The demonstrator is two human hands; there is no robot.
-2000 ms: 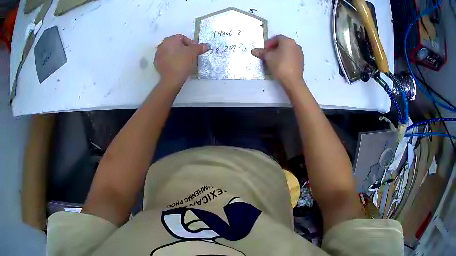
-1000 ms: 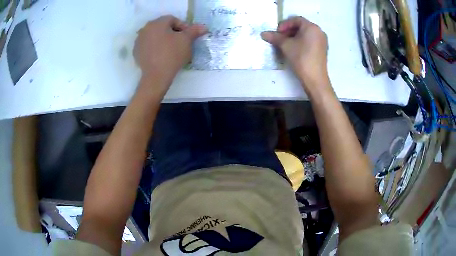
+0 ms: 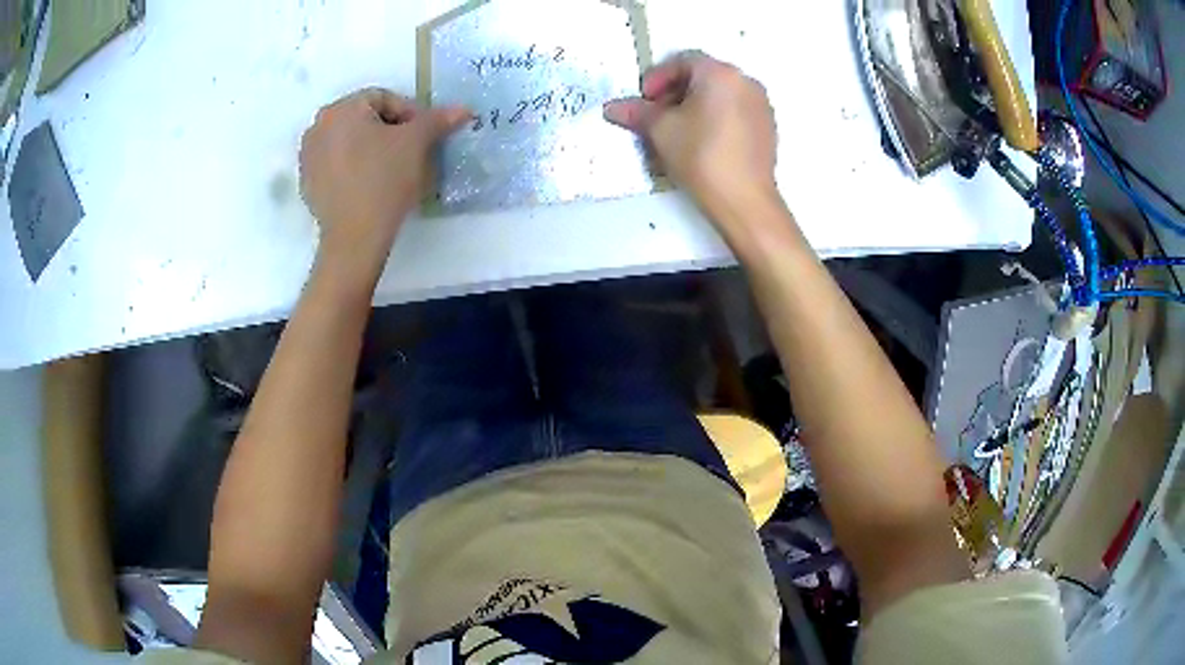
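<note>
The silver metal template (image 3: 539, 150) with handwriting lies on a khaki pocket piece (image 3: 425, 65) on the white table. A khaki margin shows along the sides and pointed far end. My left hand (image 3: 370, 163) is at the template's left edge, thumb on the plate and fingers curled at the cloth edge. My right hand (image 3: 708, 130) is at the right edge in the same way. Both hands pinch at the edges; the cloth under the fingertips is hidden.
The steam iron (image 3: 916, 85) stands at the right of the table, with blue hoses (image 3: 1040, 195) behind it. A small grey template (image 3: 43, 201) and a khaki pile (image 3: 91, 37) lie at left. A round wooden stool (image 3: 747, 468) is below the table.
The view has shifted and tilted, so the table edge now slants. The hands stay at the two sides of the template, which still lies on the cloth.
</note>
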